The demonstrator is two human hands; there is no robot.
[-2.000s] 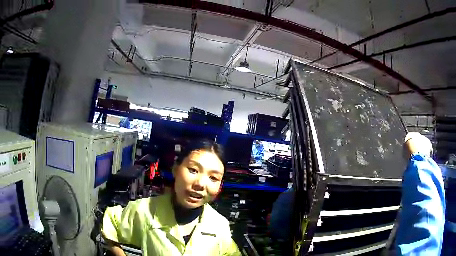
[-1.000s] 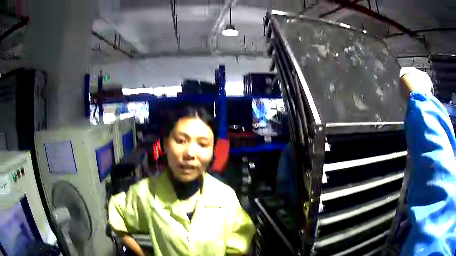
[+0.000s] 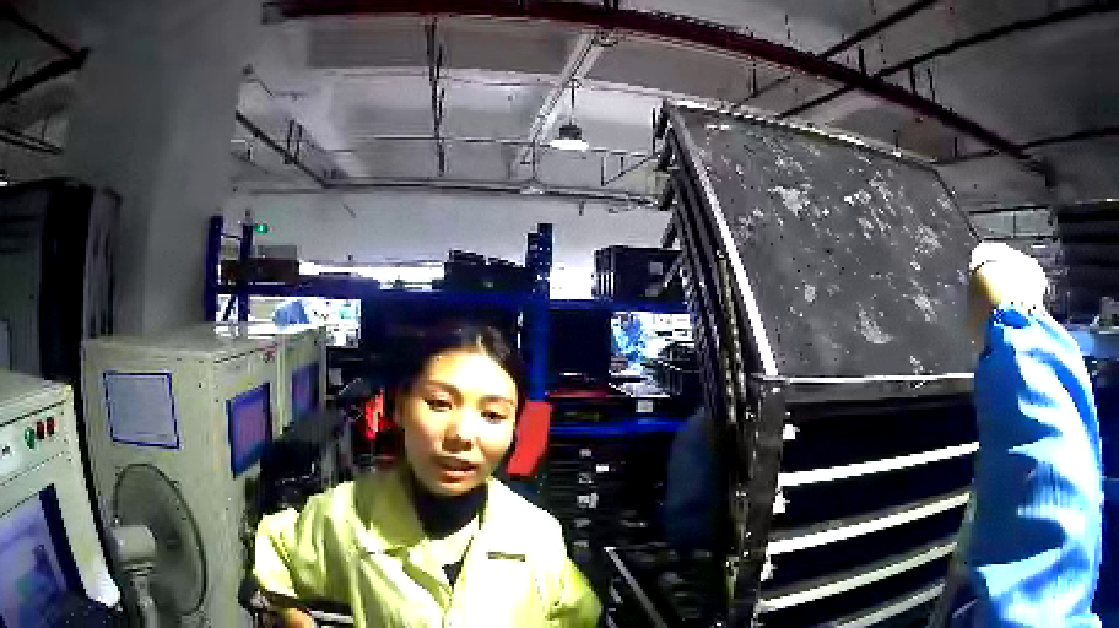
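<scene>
A tall tray cart [image 3: 847, 258] stands at the right, with a dark scuffed top panel and pale-edged shelves below it. My right hand [image 3: 1009, 275], in a white glove with a blue sleeve, rests at the right edge of the cart's top. Its fingers are small and partly hidden, so I cannot tell whether they grip the edge. My left hand is not in the picture.
A person in a yellow-green jacket [image 3: 417, 558] stands close in front, facing me. Cream test cabinets [image 3: 184, 429] and a grey pedestal fan [image 3: 160, 540] are at the left. Blue shelving [image 3: 538, 331] with dark trays stands behind.
The view has tilted down and then partly back up, and turned slightly right, so the cart shows further left. The person's head has shifted a little. My right hand stays at the cart's top edge.
</scene>
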